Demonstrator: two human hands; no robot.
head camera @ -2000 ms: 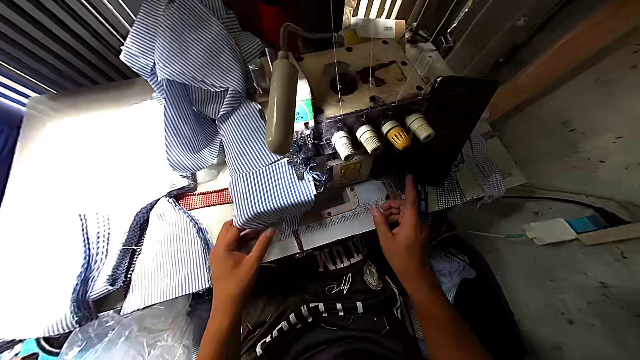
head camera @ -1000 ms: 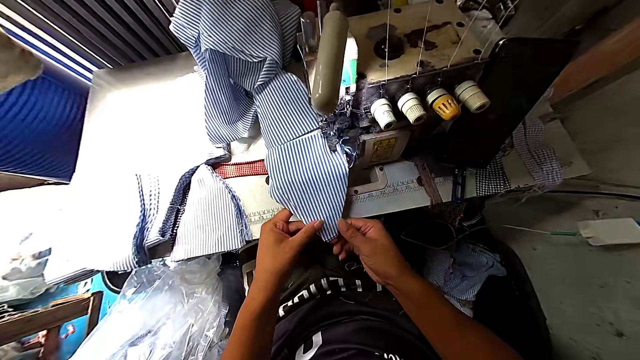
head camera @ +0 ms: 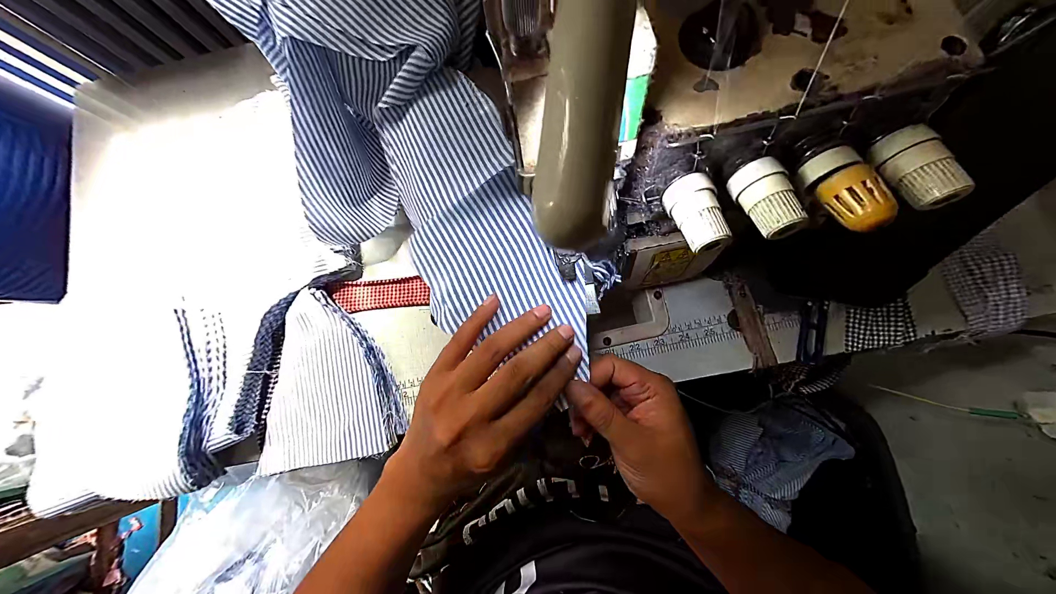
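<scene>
Blue-and-white striped fabric (head camera: 495, 247) runs from a bunched heap at the top down to the near edge of the sewing machine (head camera: 792, 49). My left hand (head camera: 487, 404) lies flat over its lower end, fingers pointing up and right, not closed round it. The fabric's bottom right corner is pinched between the thumb and fingers of my right hand (head camera: 639, 421). Just beyond my hands, the fabric's edge lies beside the machine's presser area, which the grey rounded arm (head camera: 582, 124) partly hides. Thread tension knobs (head camera: 767, 198), one of them yellow, line the machine's front.
Striped cut pieces (head camera: 322, 388) lie on the left of the table, near a red checked strip (head camera: 379, 294). A measuring scale (head camera: 701, 337) runs along the front edge. Clear plastic (head camera: 264, 520) lies below left, and striped scraps (head camera: 775, 462) sit in a dark container below right.
My left hand has moved from the fabric's lower edge to lie flat on top of it. Two seconds ago my right hand was on the machine bed, away from the fabric. The view has moved closer.
</scene>
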